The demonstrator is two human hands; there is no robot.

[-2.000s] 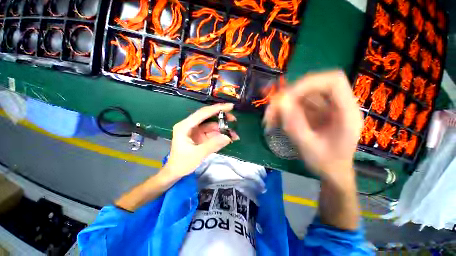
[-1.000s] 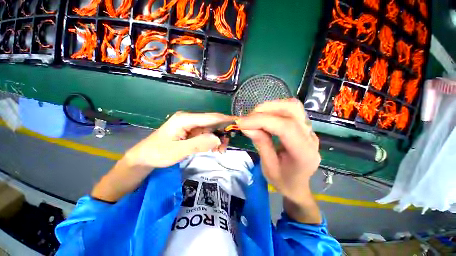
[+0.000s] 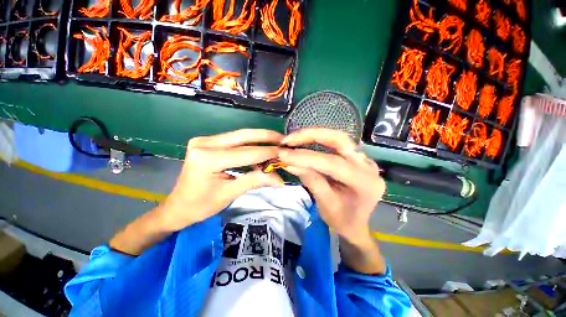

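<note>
My left hand (image 3: 220,170) and my right hand (image 3: 338,179) meet fingertip to fingertip above my lap, at the bench edge. Between the fingertips is a small part with an orange wire (image 3: 273,166); a dark bit of it shows, but the fingers hide most of it. The round grey disc with many small holes (image 3: 324,111) lies on the bench just behind my right hand. The left wired-part tray (image 3: 177,93) holds looser orange wires. The right wired-part tray (image 3: 428,148) holds denser orange bundles.
A black electric screwdriver (image 3: 428,181) lies right of my right hand, with its cable along the bench edge. A black strap loop with a metal clip (image 3: 116,162) is at the left edge. White plastic bags (image 3: 527,192) hang at the right. A ring-part tray (image 3: 31,73) is far left.
My right hand has come from over the left wired-part tray's near corner to my left hand, and an orange wire now shows between them. The head view has shifted, moving the trays leftward in view.
</note>
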